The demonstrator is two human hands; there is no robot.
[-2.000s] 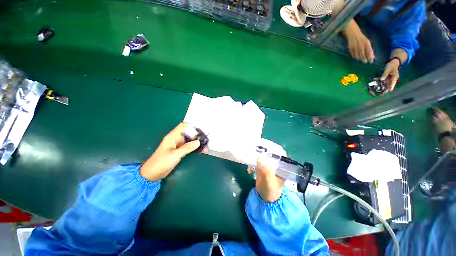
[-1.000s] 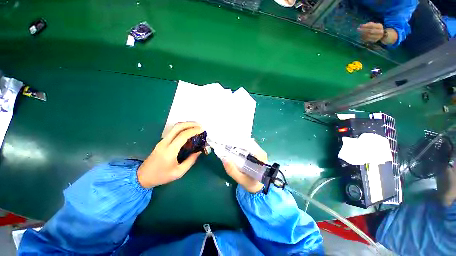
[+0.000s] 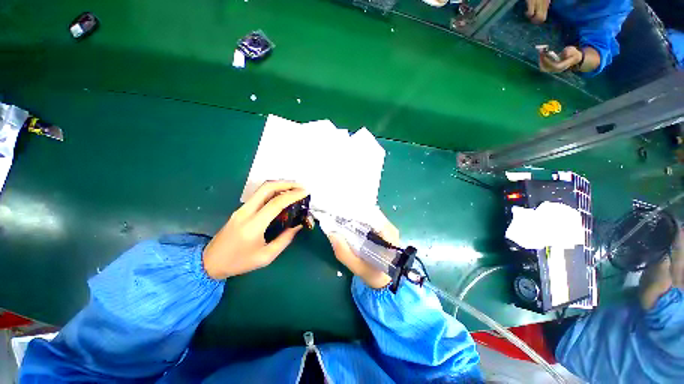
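My left hand (image 3: 251, 231) grips a small dark unit (image 3: 289, 220) between thumb and fingers, above the near left part of the white papers (image 3: 319, 157). My right hand (image 3: 358, 255) is closed around a clear dispensing syringe (image 3: 367, 244) with a black cap. The syringe tip points left and meets or nearly meets the unit's right side; whether they touch, I cannot tell. A pale air hose (image 3: 480, 316) runs from the cap to the lower right. My fingers hide much of the unit.
Dark controller box (image 3: 566, 279) with red light and paper stands right. A metal post (image 3: 562, 124) crosses upper right. Units (image 3: 255, 46) and yellow parts (image 3: 550, 108) lie on the conveyor. Yellow-black knife (image 3: 45, 128) lies left. Two other people show at right.
From two seconds ago, my hands have come together, bringing unit and syringe tip close. In the last second they barely move. The units on the conveyor have shifted right in view.
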